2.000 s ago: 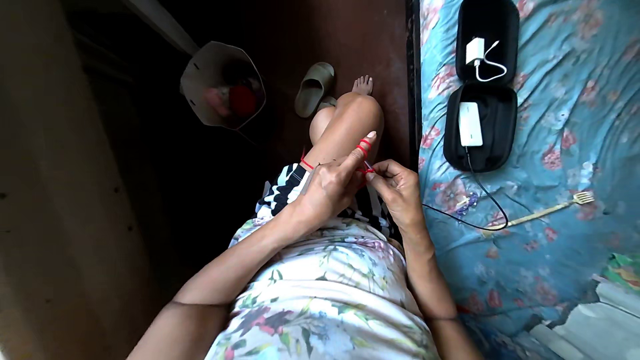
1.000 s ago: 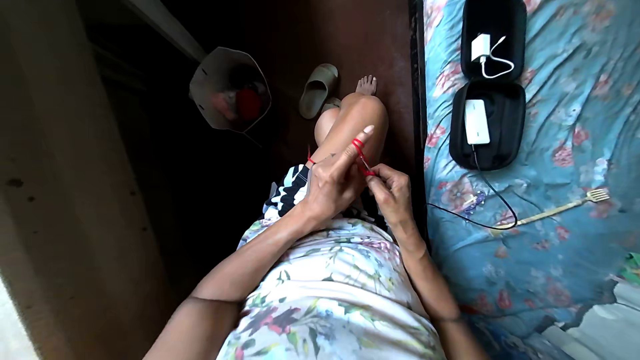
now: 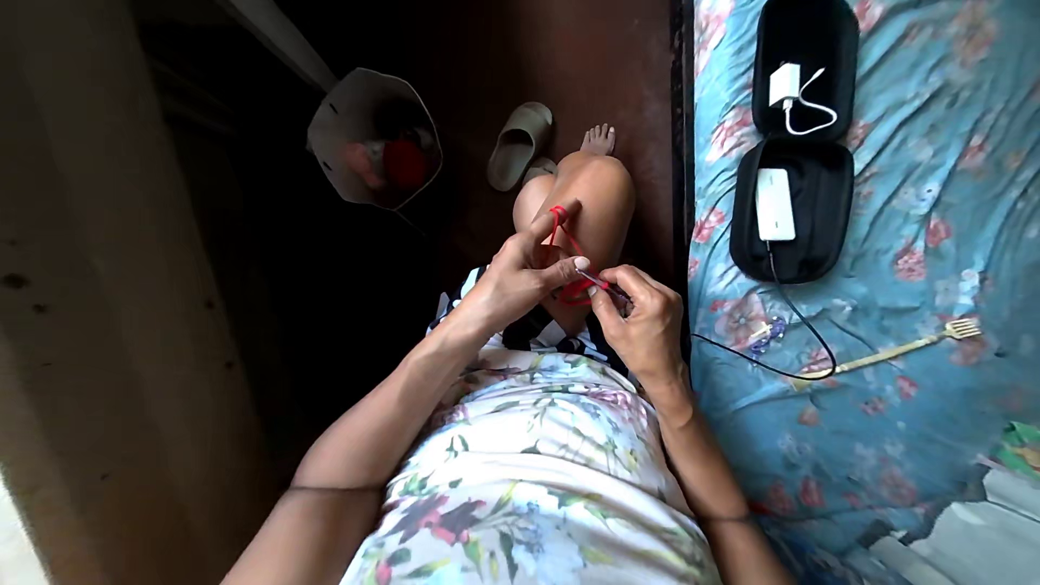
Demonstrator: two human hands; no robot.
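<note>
Red yarn (image 3: pixel 574 240) loops round the raised index finger of my left hand (image 3: pixel 520 272) and runs down to the fingers of my right hand (image 3: pixel 646 313). A thin crochet hook (image 3: pixel 591 279) is pinched between thumb and fingers of my right hand, its tip close to my left thumb. A small bunch of red yarn lies between the two hands, above my bare knee. The far end of the hook is hidden in my right hand.
At right, a blue floral sheet (image 3: pixel 877 422) bears an open black case (image 3: pixel 829 252) with a white power bank (image 3: pixel 774 205) and charger (image 3: pixel 785 83), a cable and a back scratcher (image 3: pixel 902 348). A bin (image 3: pixel 341 175) and a slipper (image 3: pixel 520 142) stand on the floor.
My left index finger and thumb have spread apart, with the yarn now stretched between the finger and the hook. The hook shows more plainly than before.
</note>
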